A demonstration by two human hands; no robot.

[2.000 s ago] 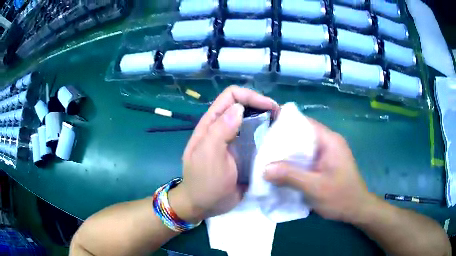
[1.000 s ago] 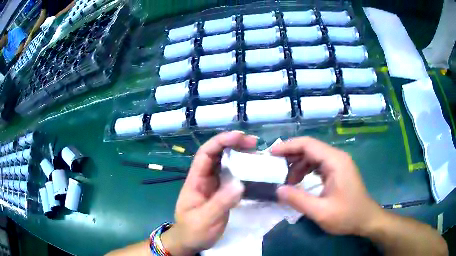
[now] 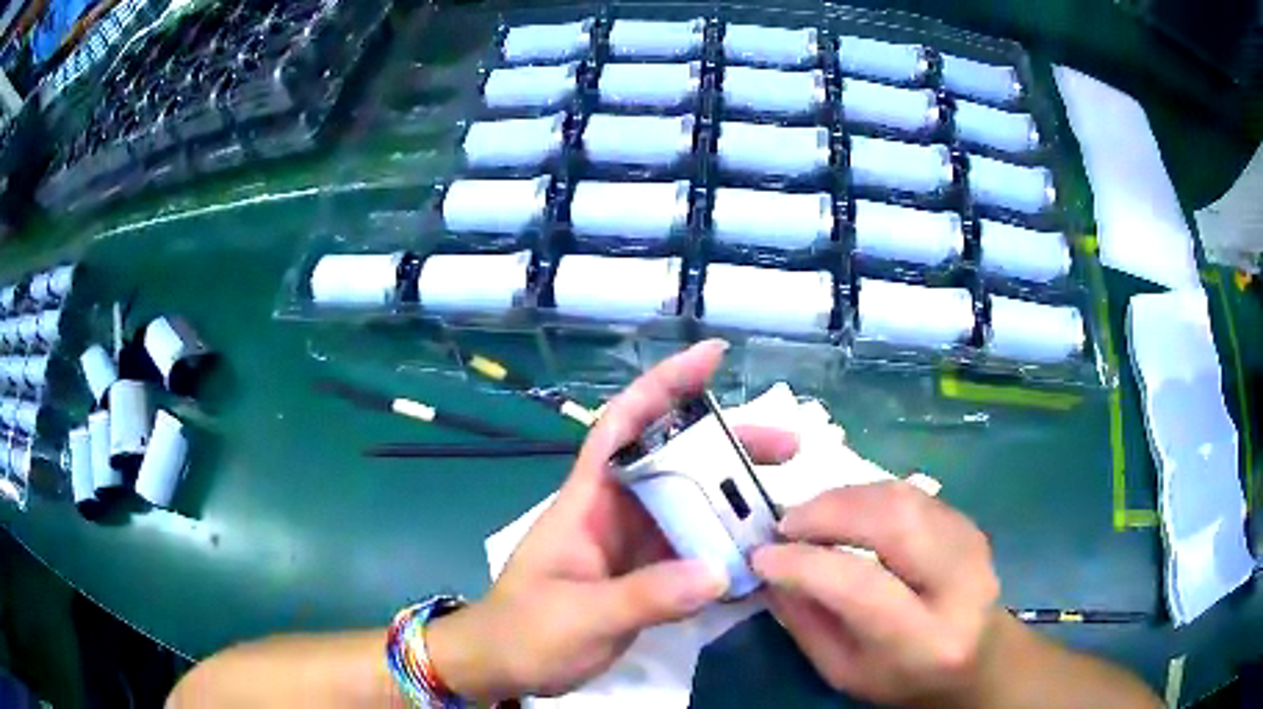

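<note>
A white and black device housing (image 3: 704, 496) is held up tilted near the bench's front, its dark slot facing me. My left hand (image 3: 596, 554) holds it from the left, with fingers behind its open dark end and the thumb on its lower side. My right hand (image 3: 887, 589) pinches its lower right edge with thumb and index finger. A white wipe (image 3: 623, 658) lies spread on the bench under and behind both hands, partly hidden by them.
A clear blister tray (image 3: 298, 298) with rows of white housings lies beyond my hands. Loose housings (image 3: 128, 418) stand at left, beside another filled tray (image 3: 31, 353). Dark stacked trays (image 3: 208, 104) are at upper left. Dark sticks (image 3: 464, 450) lie left of my hands. White strips (image 3: 1188, 429) lie at right.
The housing has turned so its slot and dark end show. The wipe was around the housing in my right hand earlier; now it lies on the bench.
</note>
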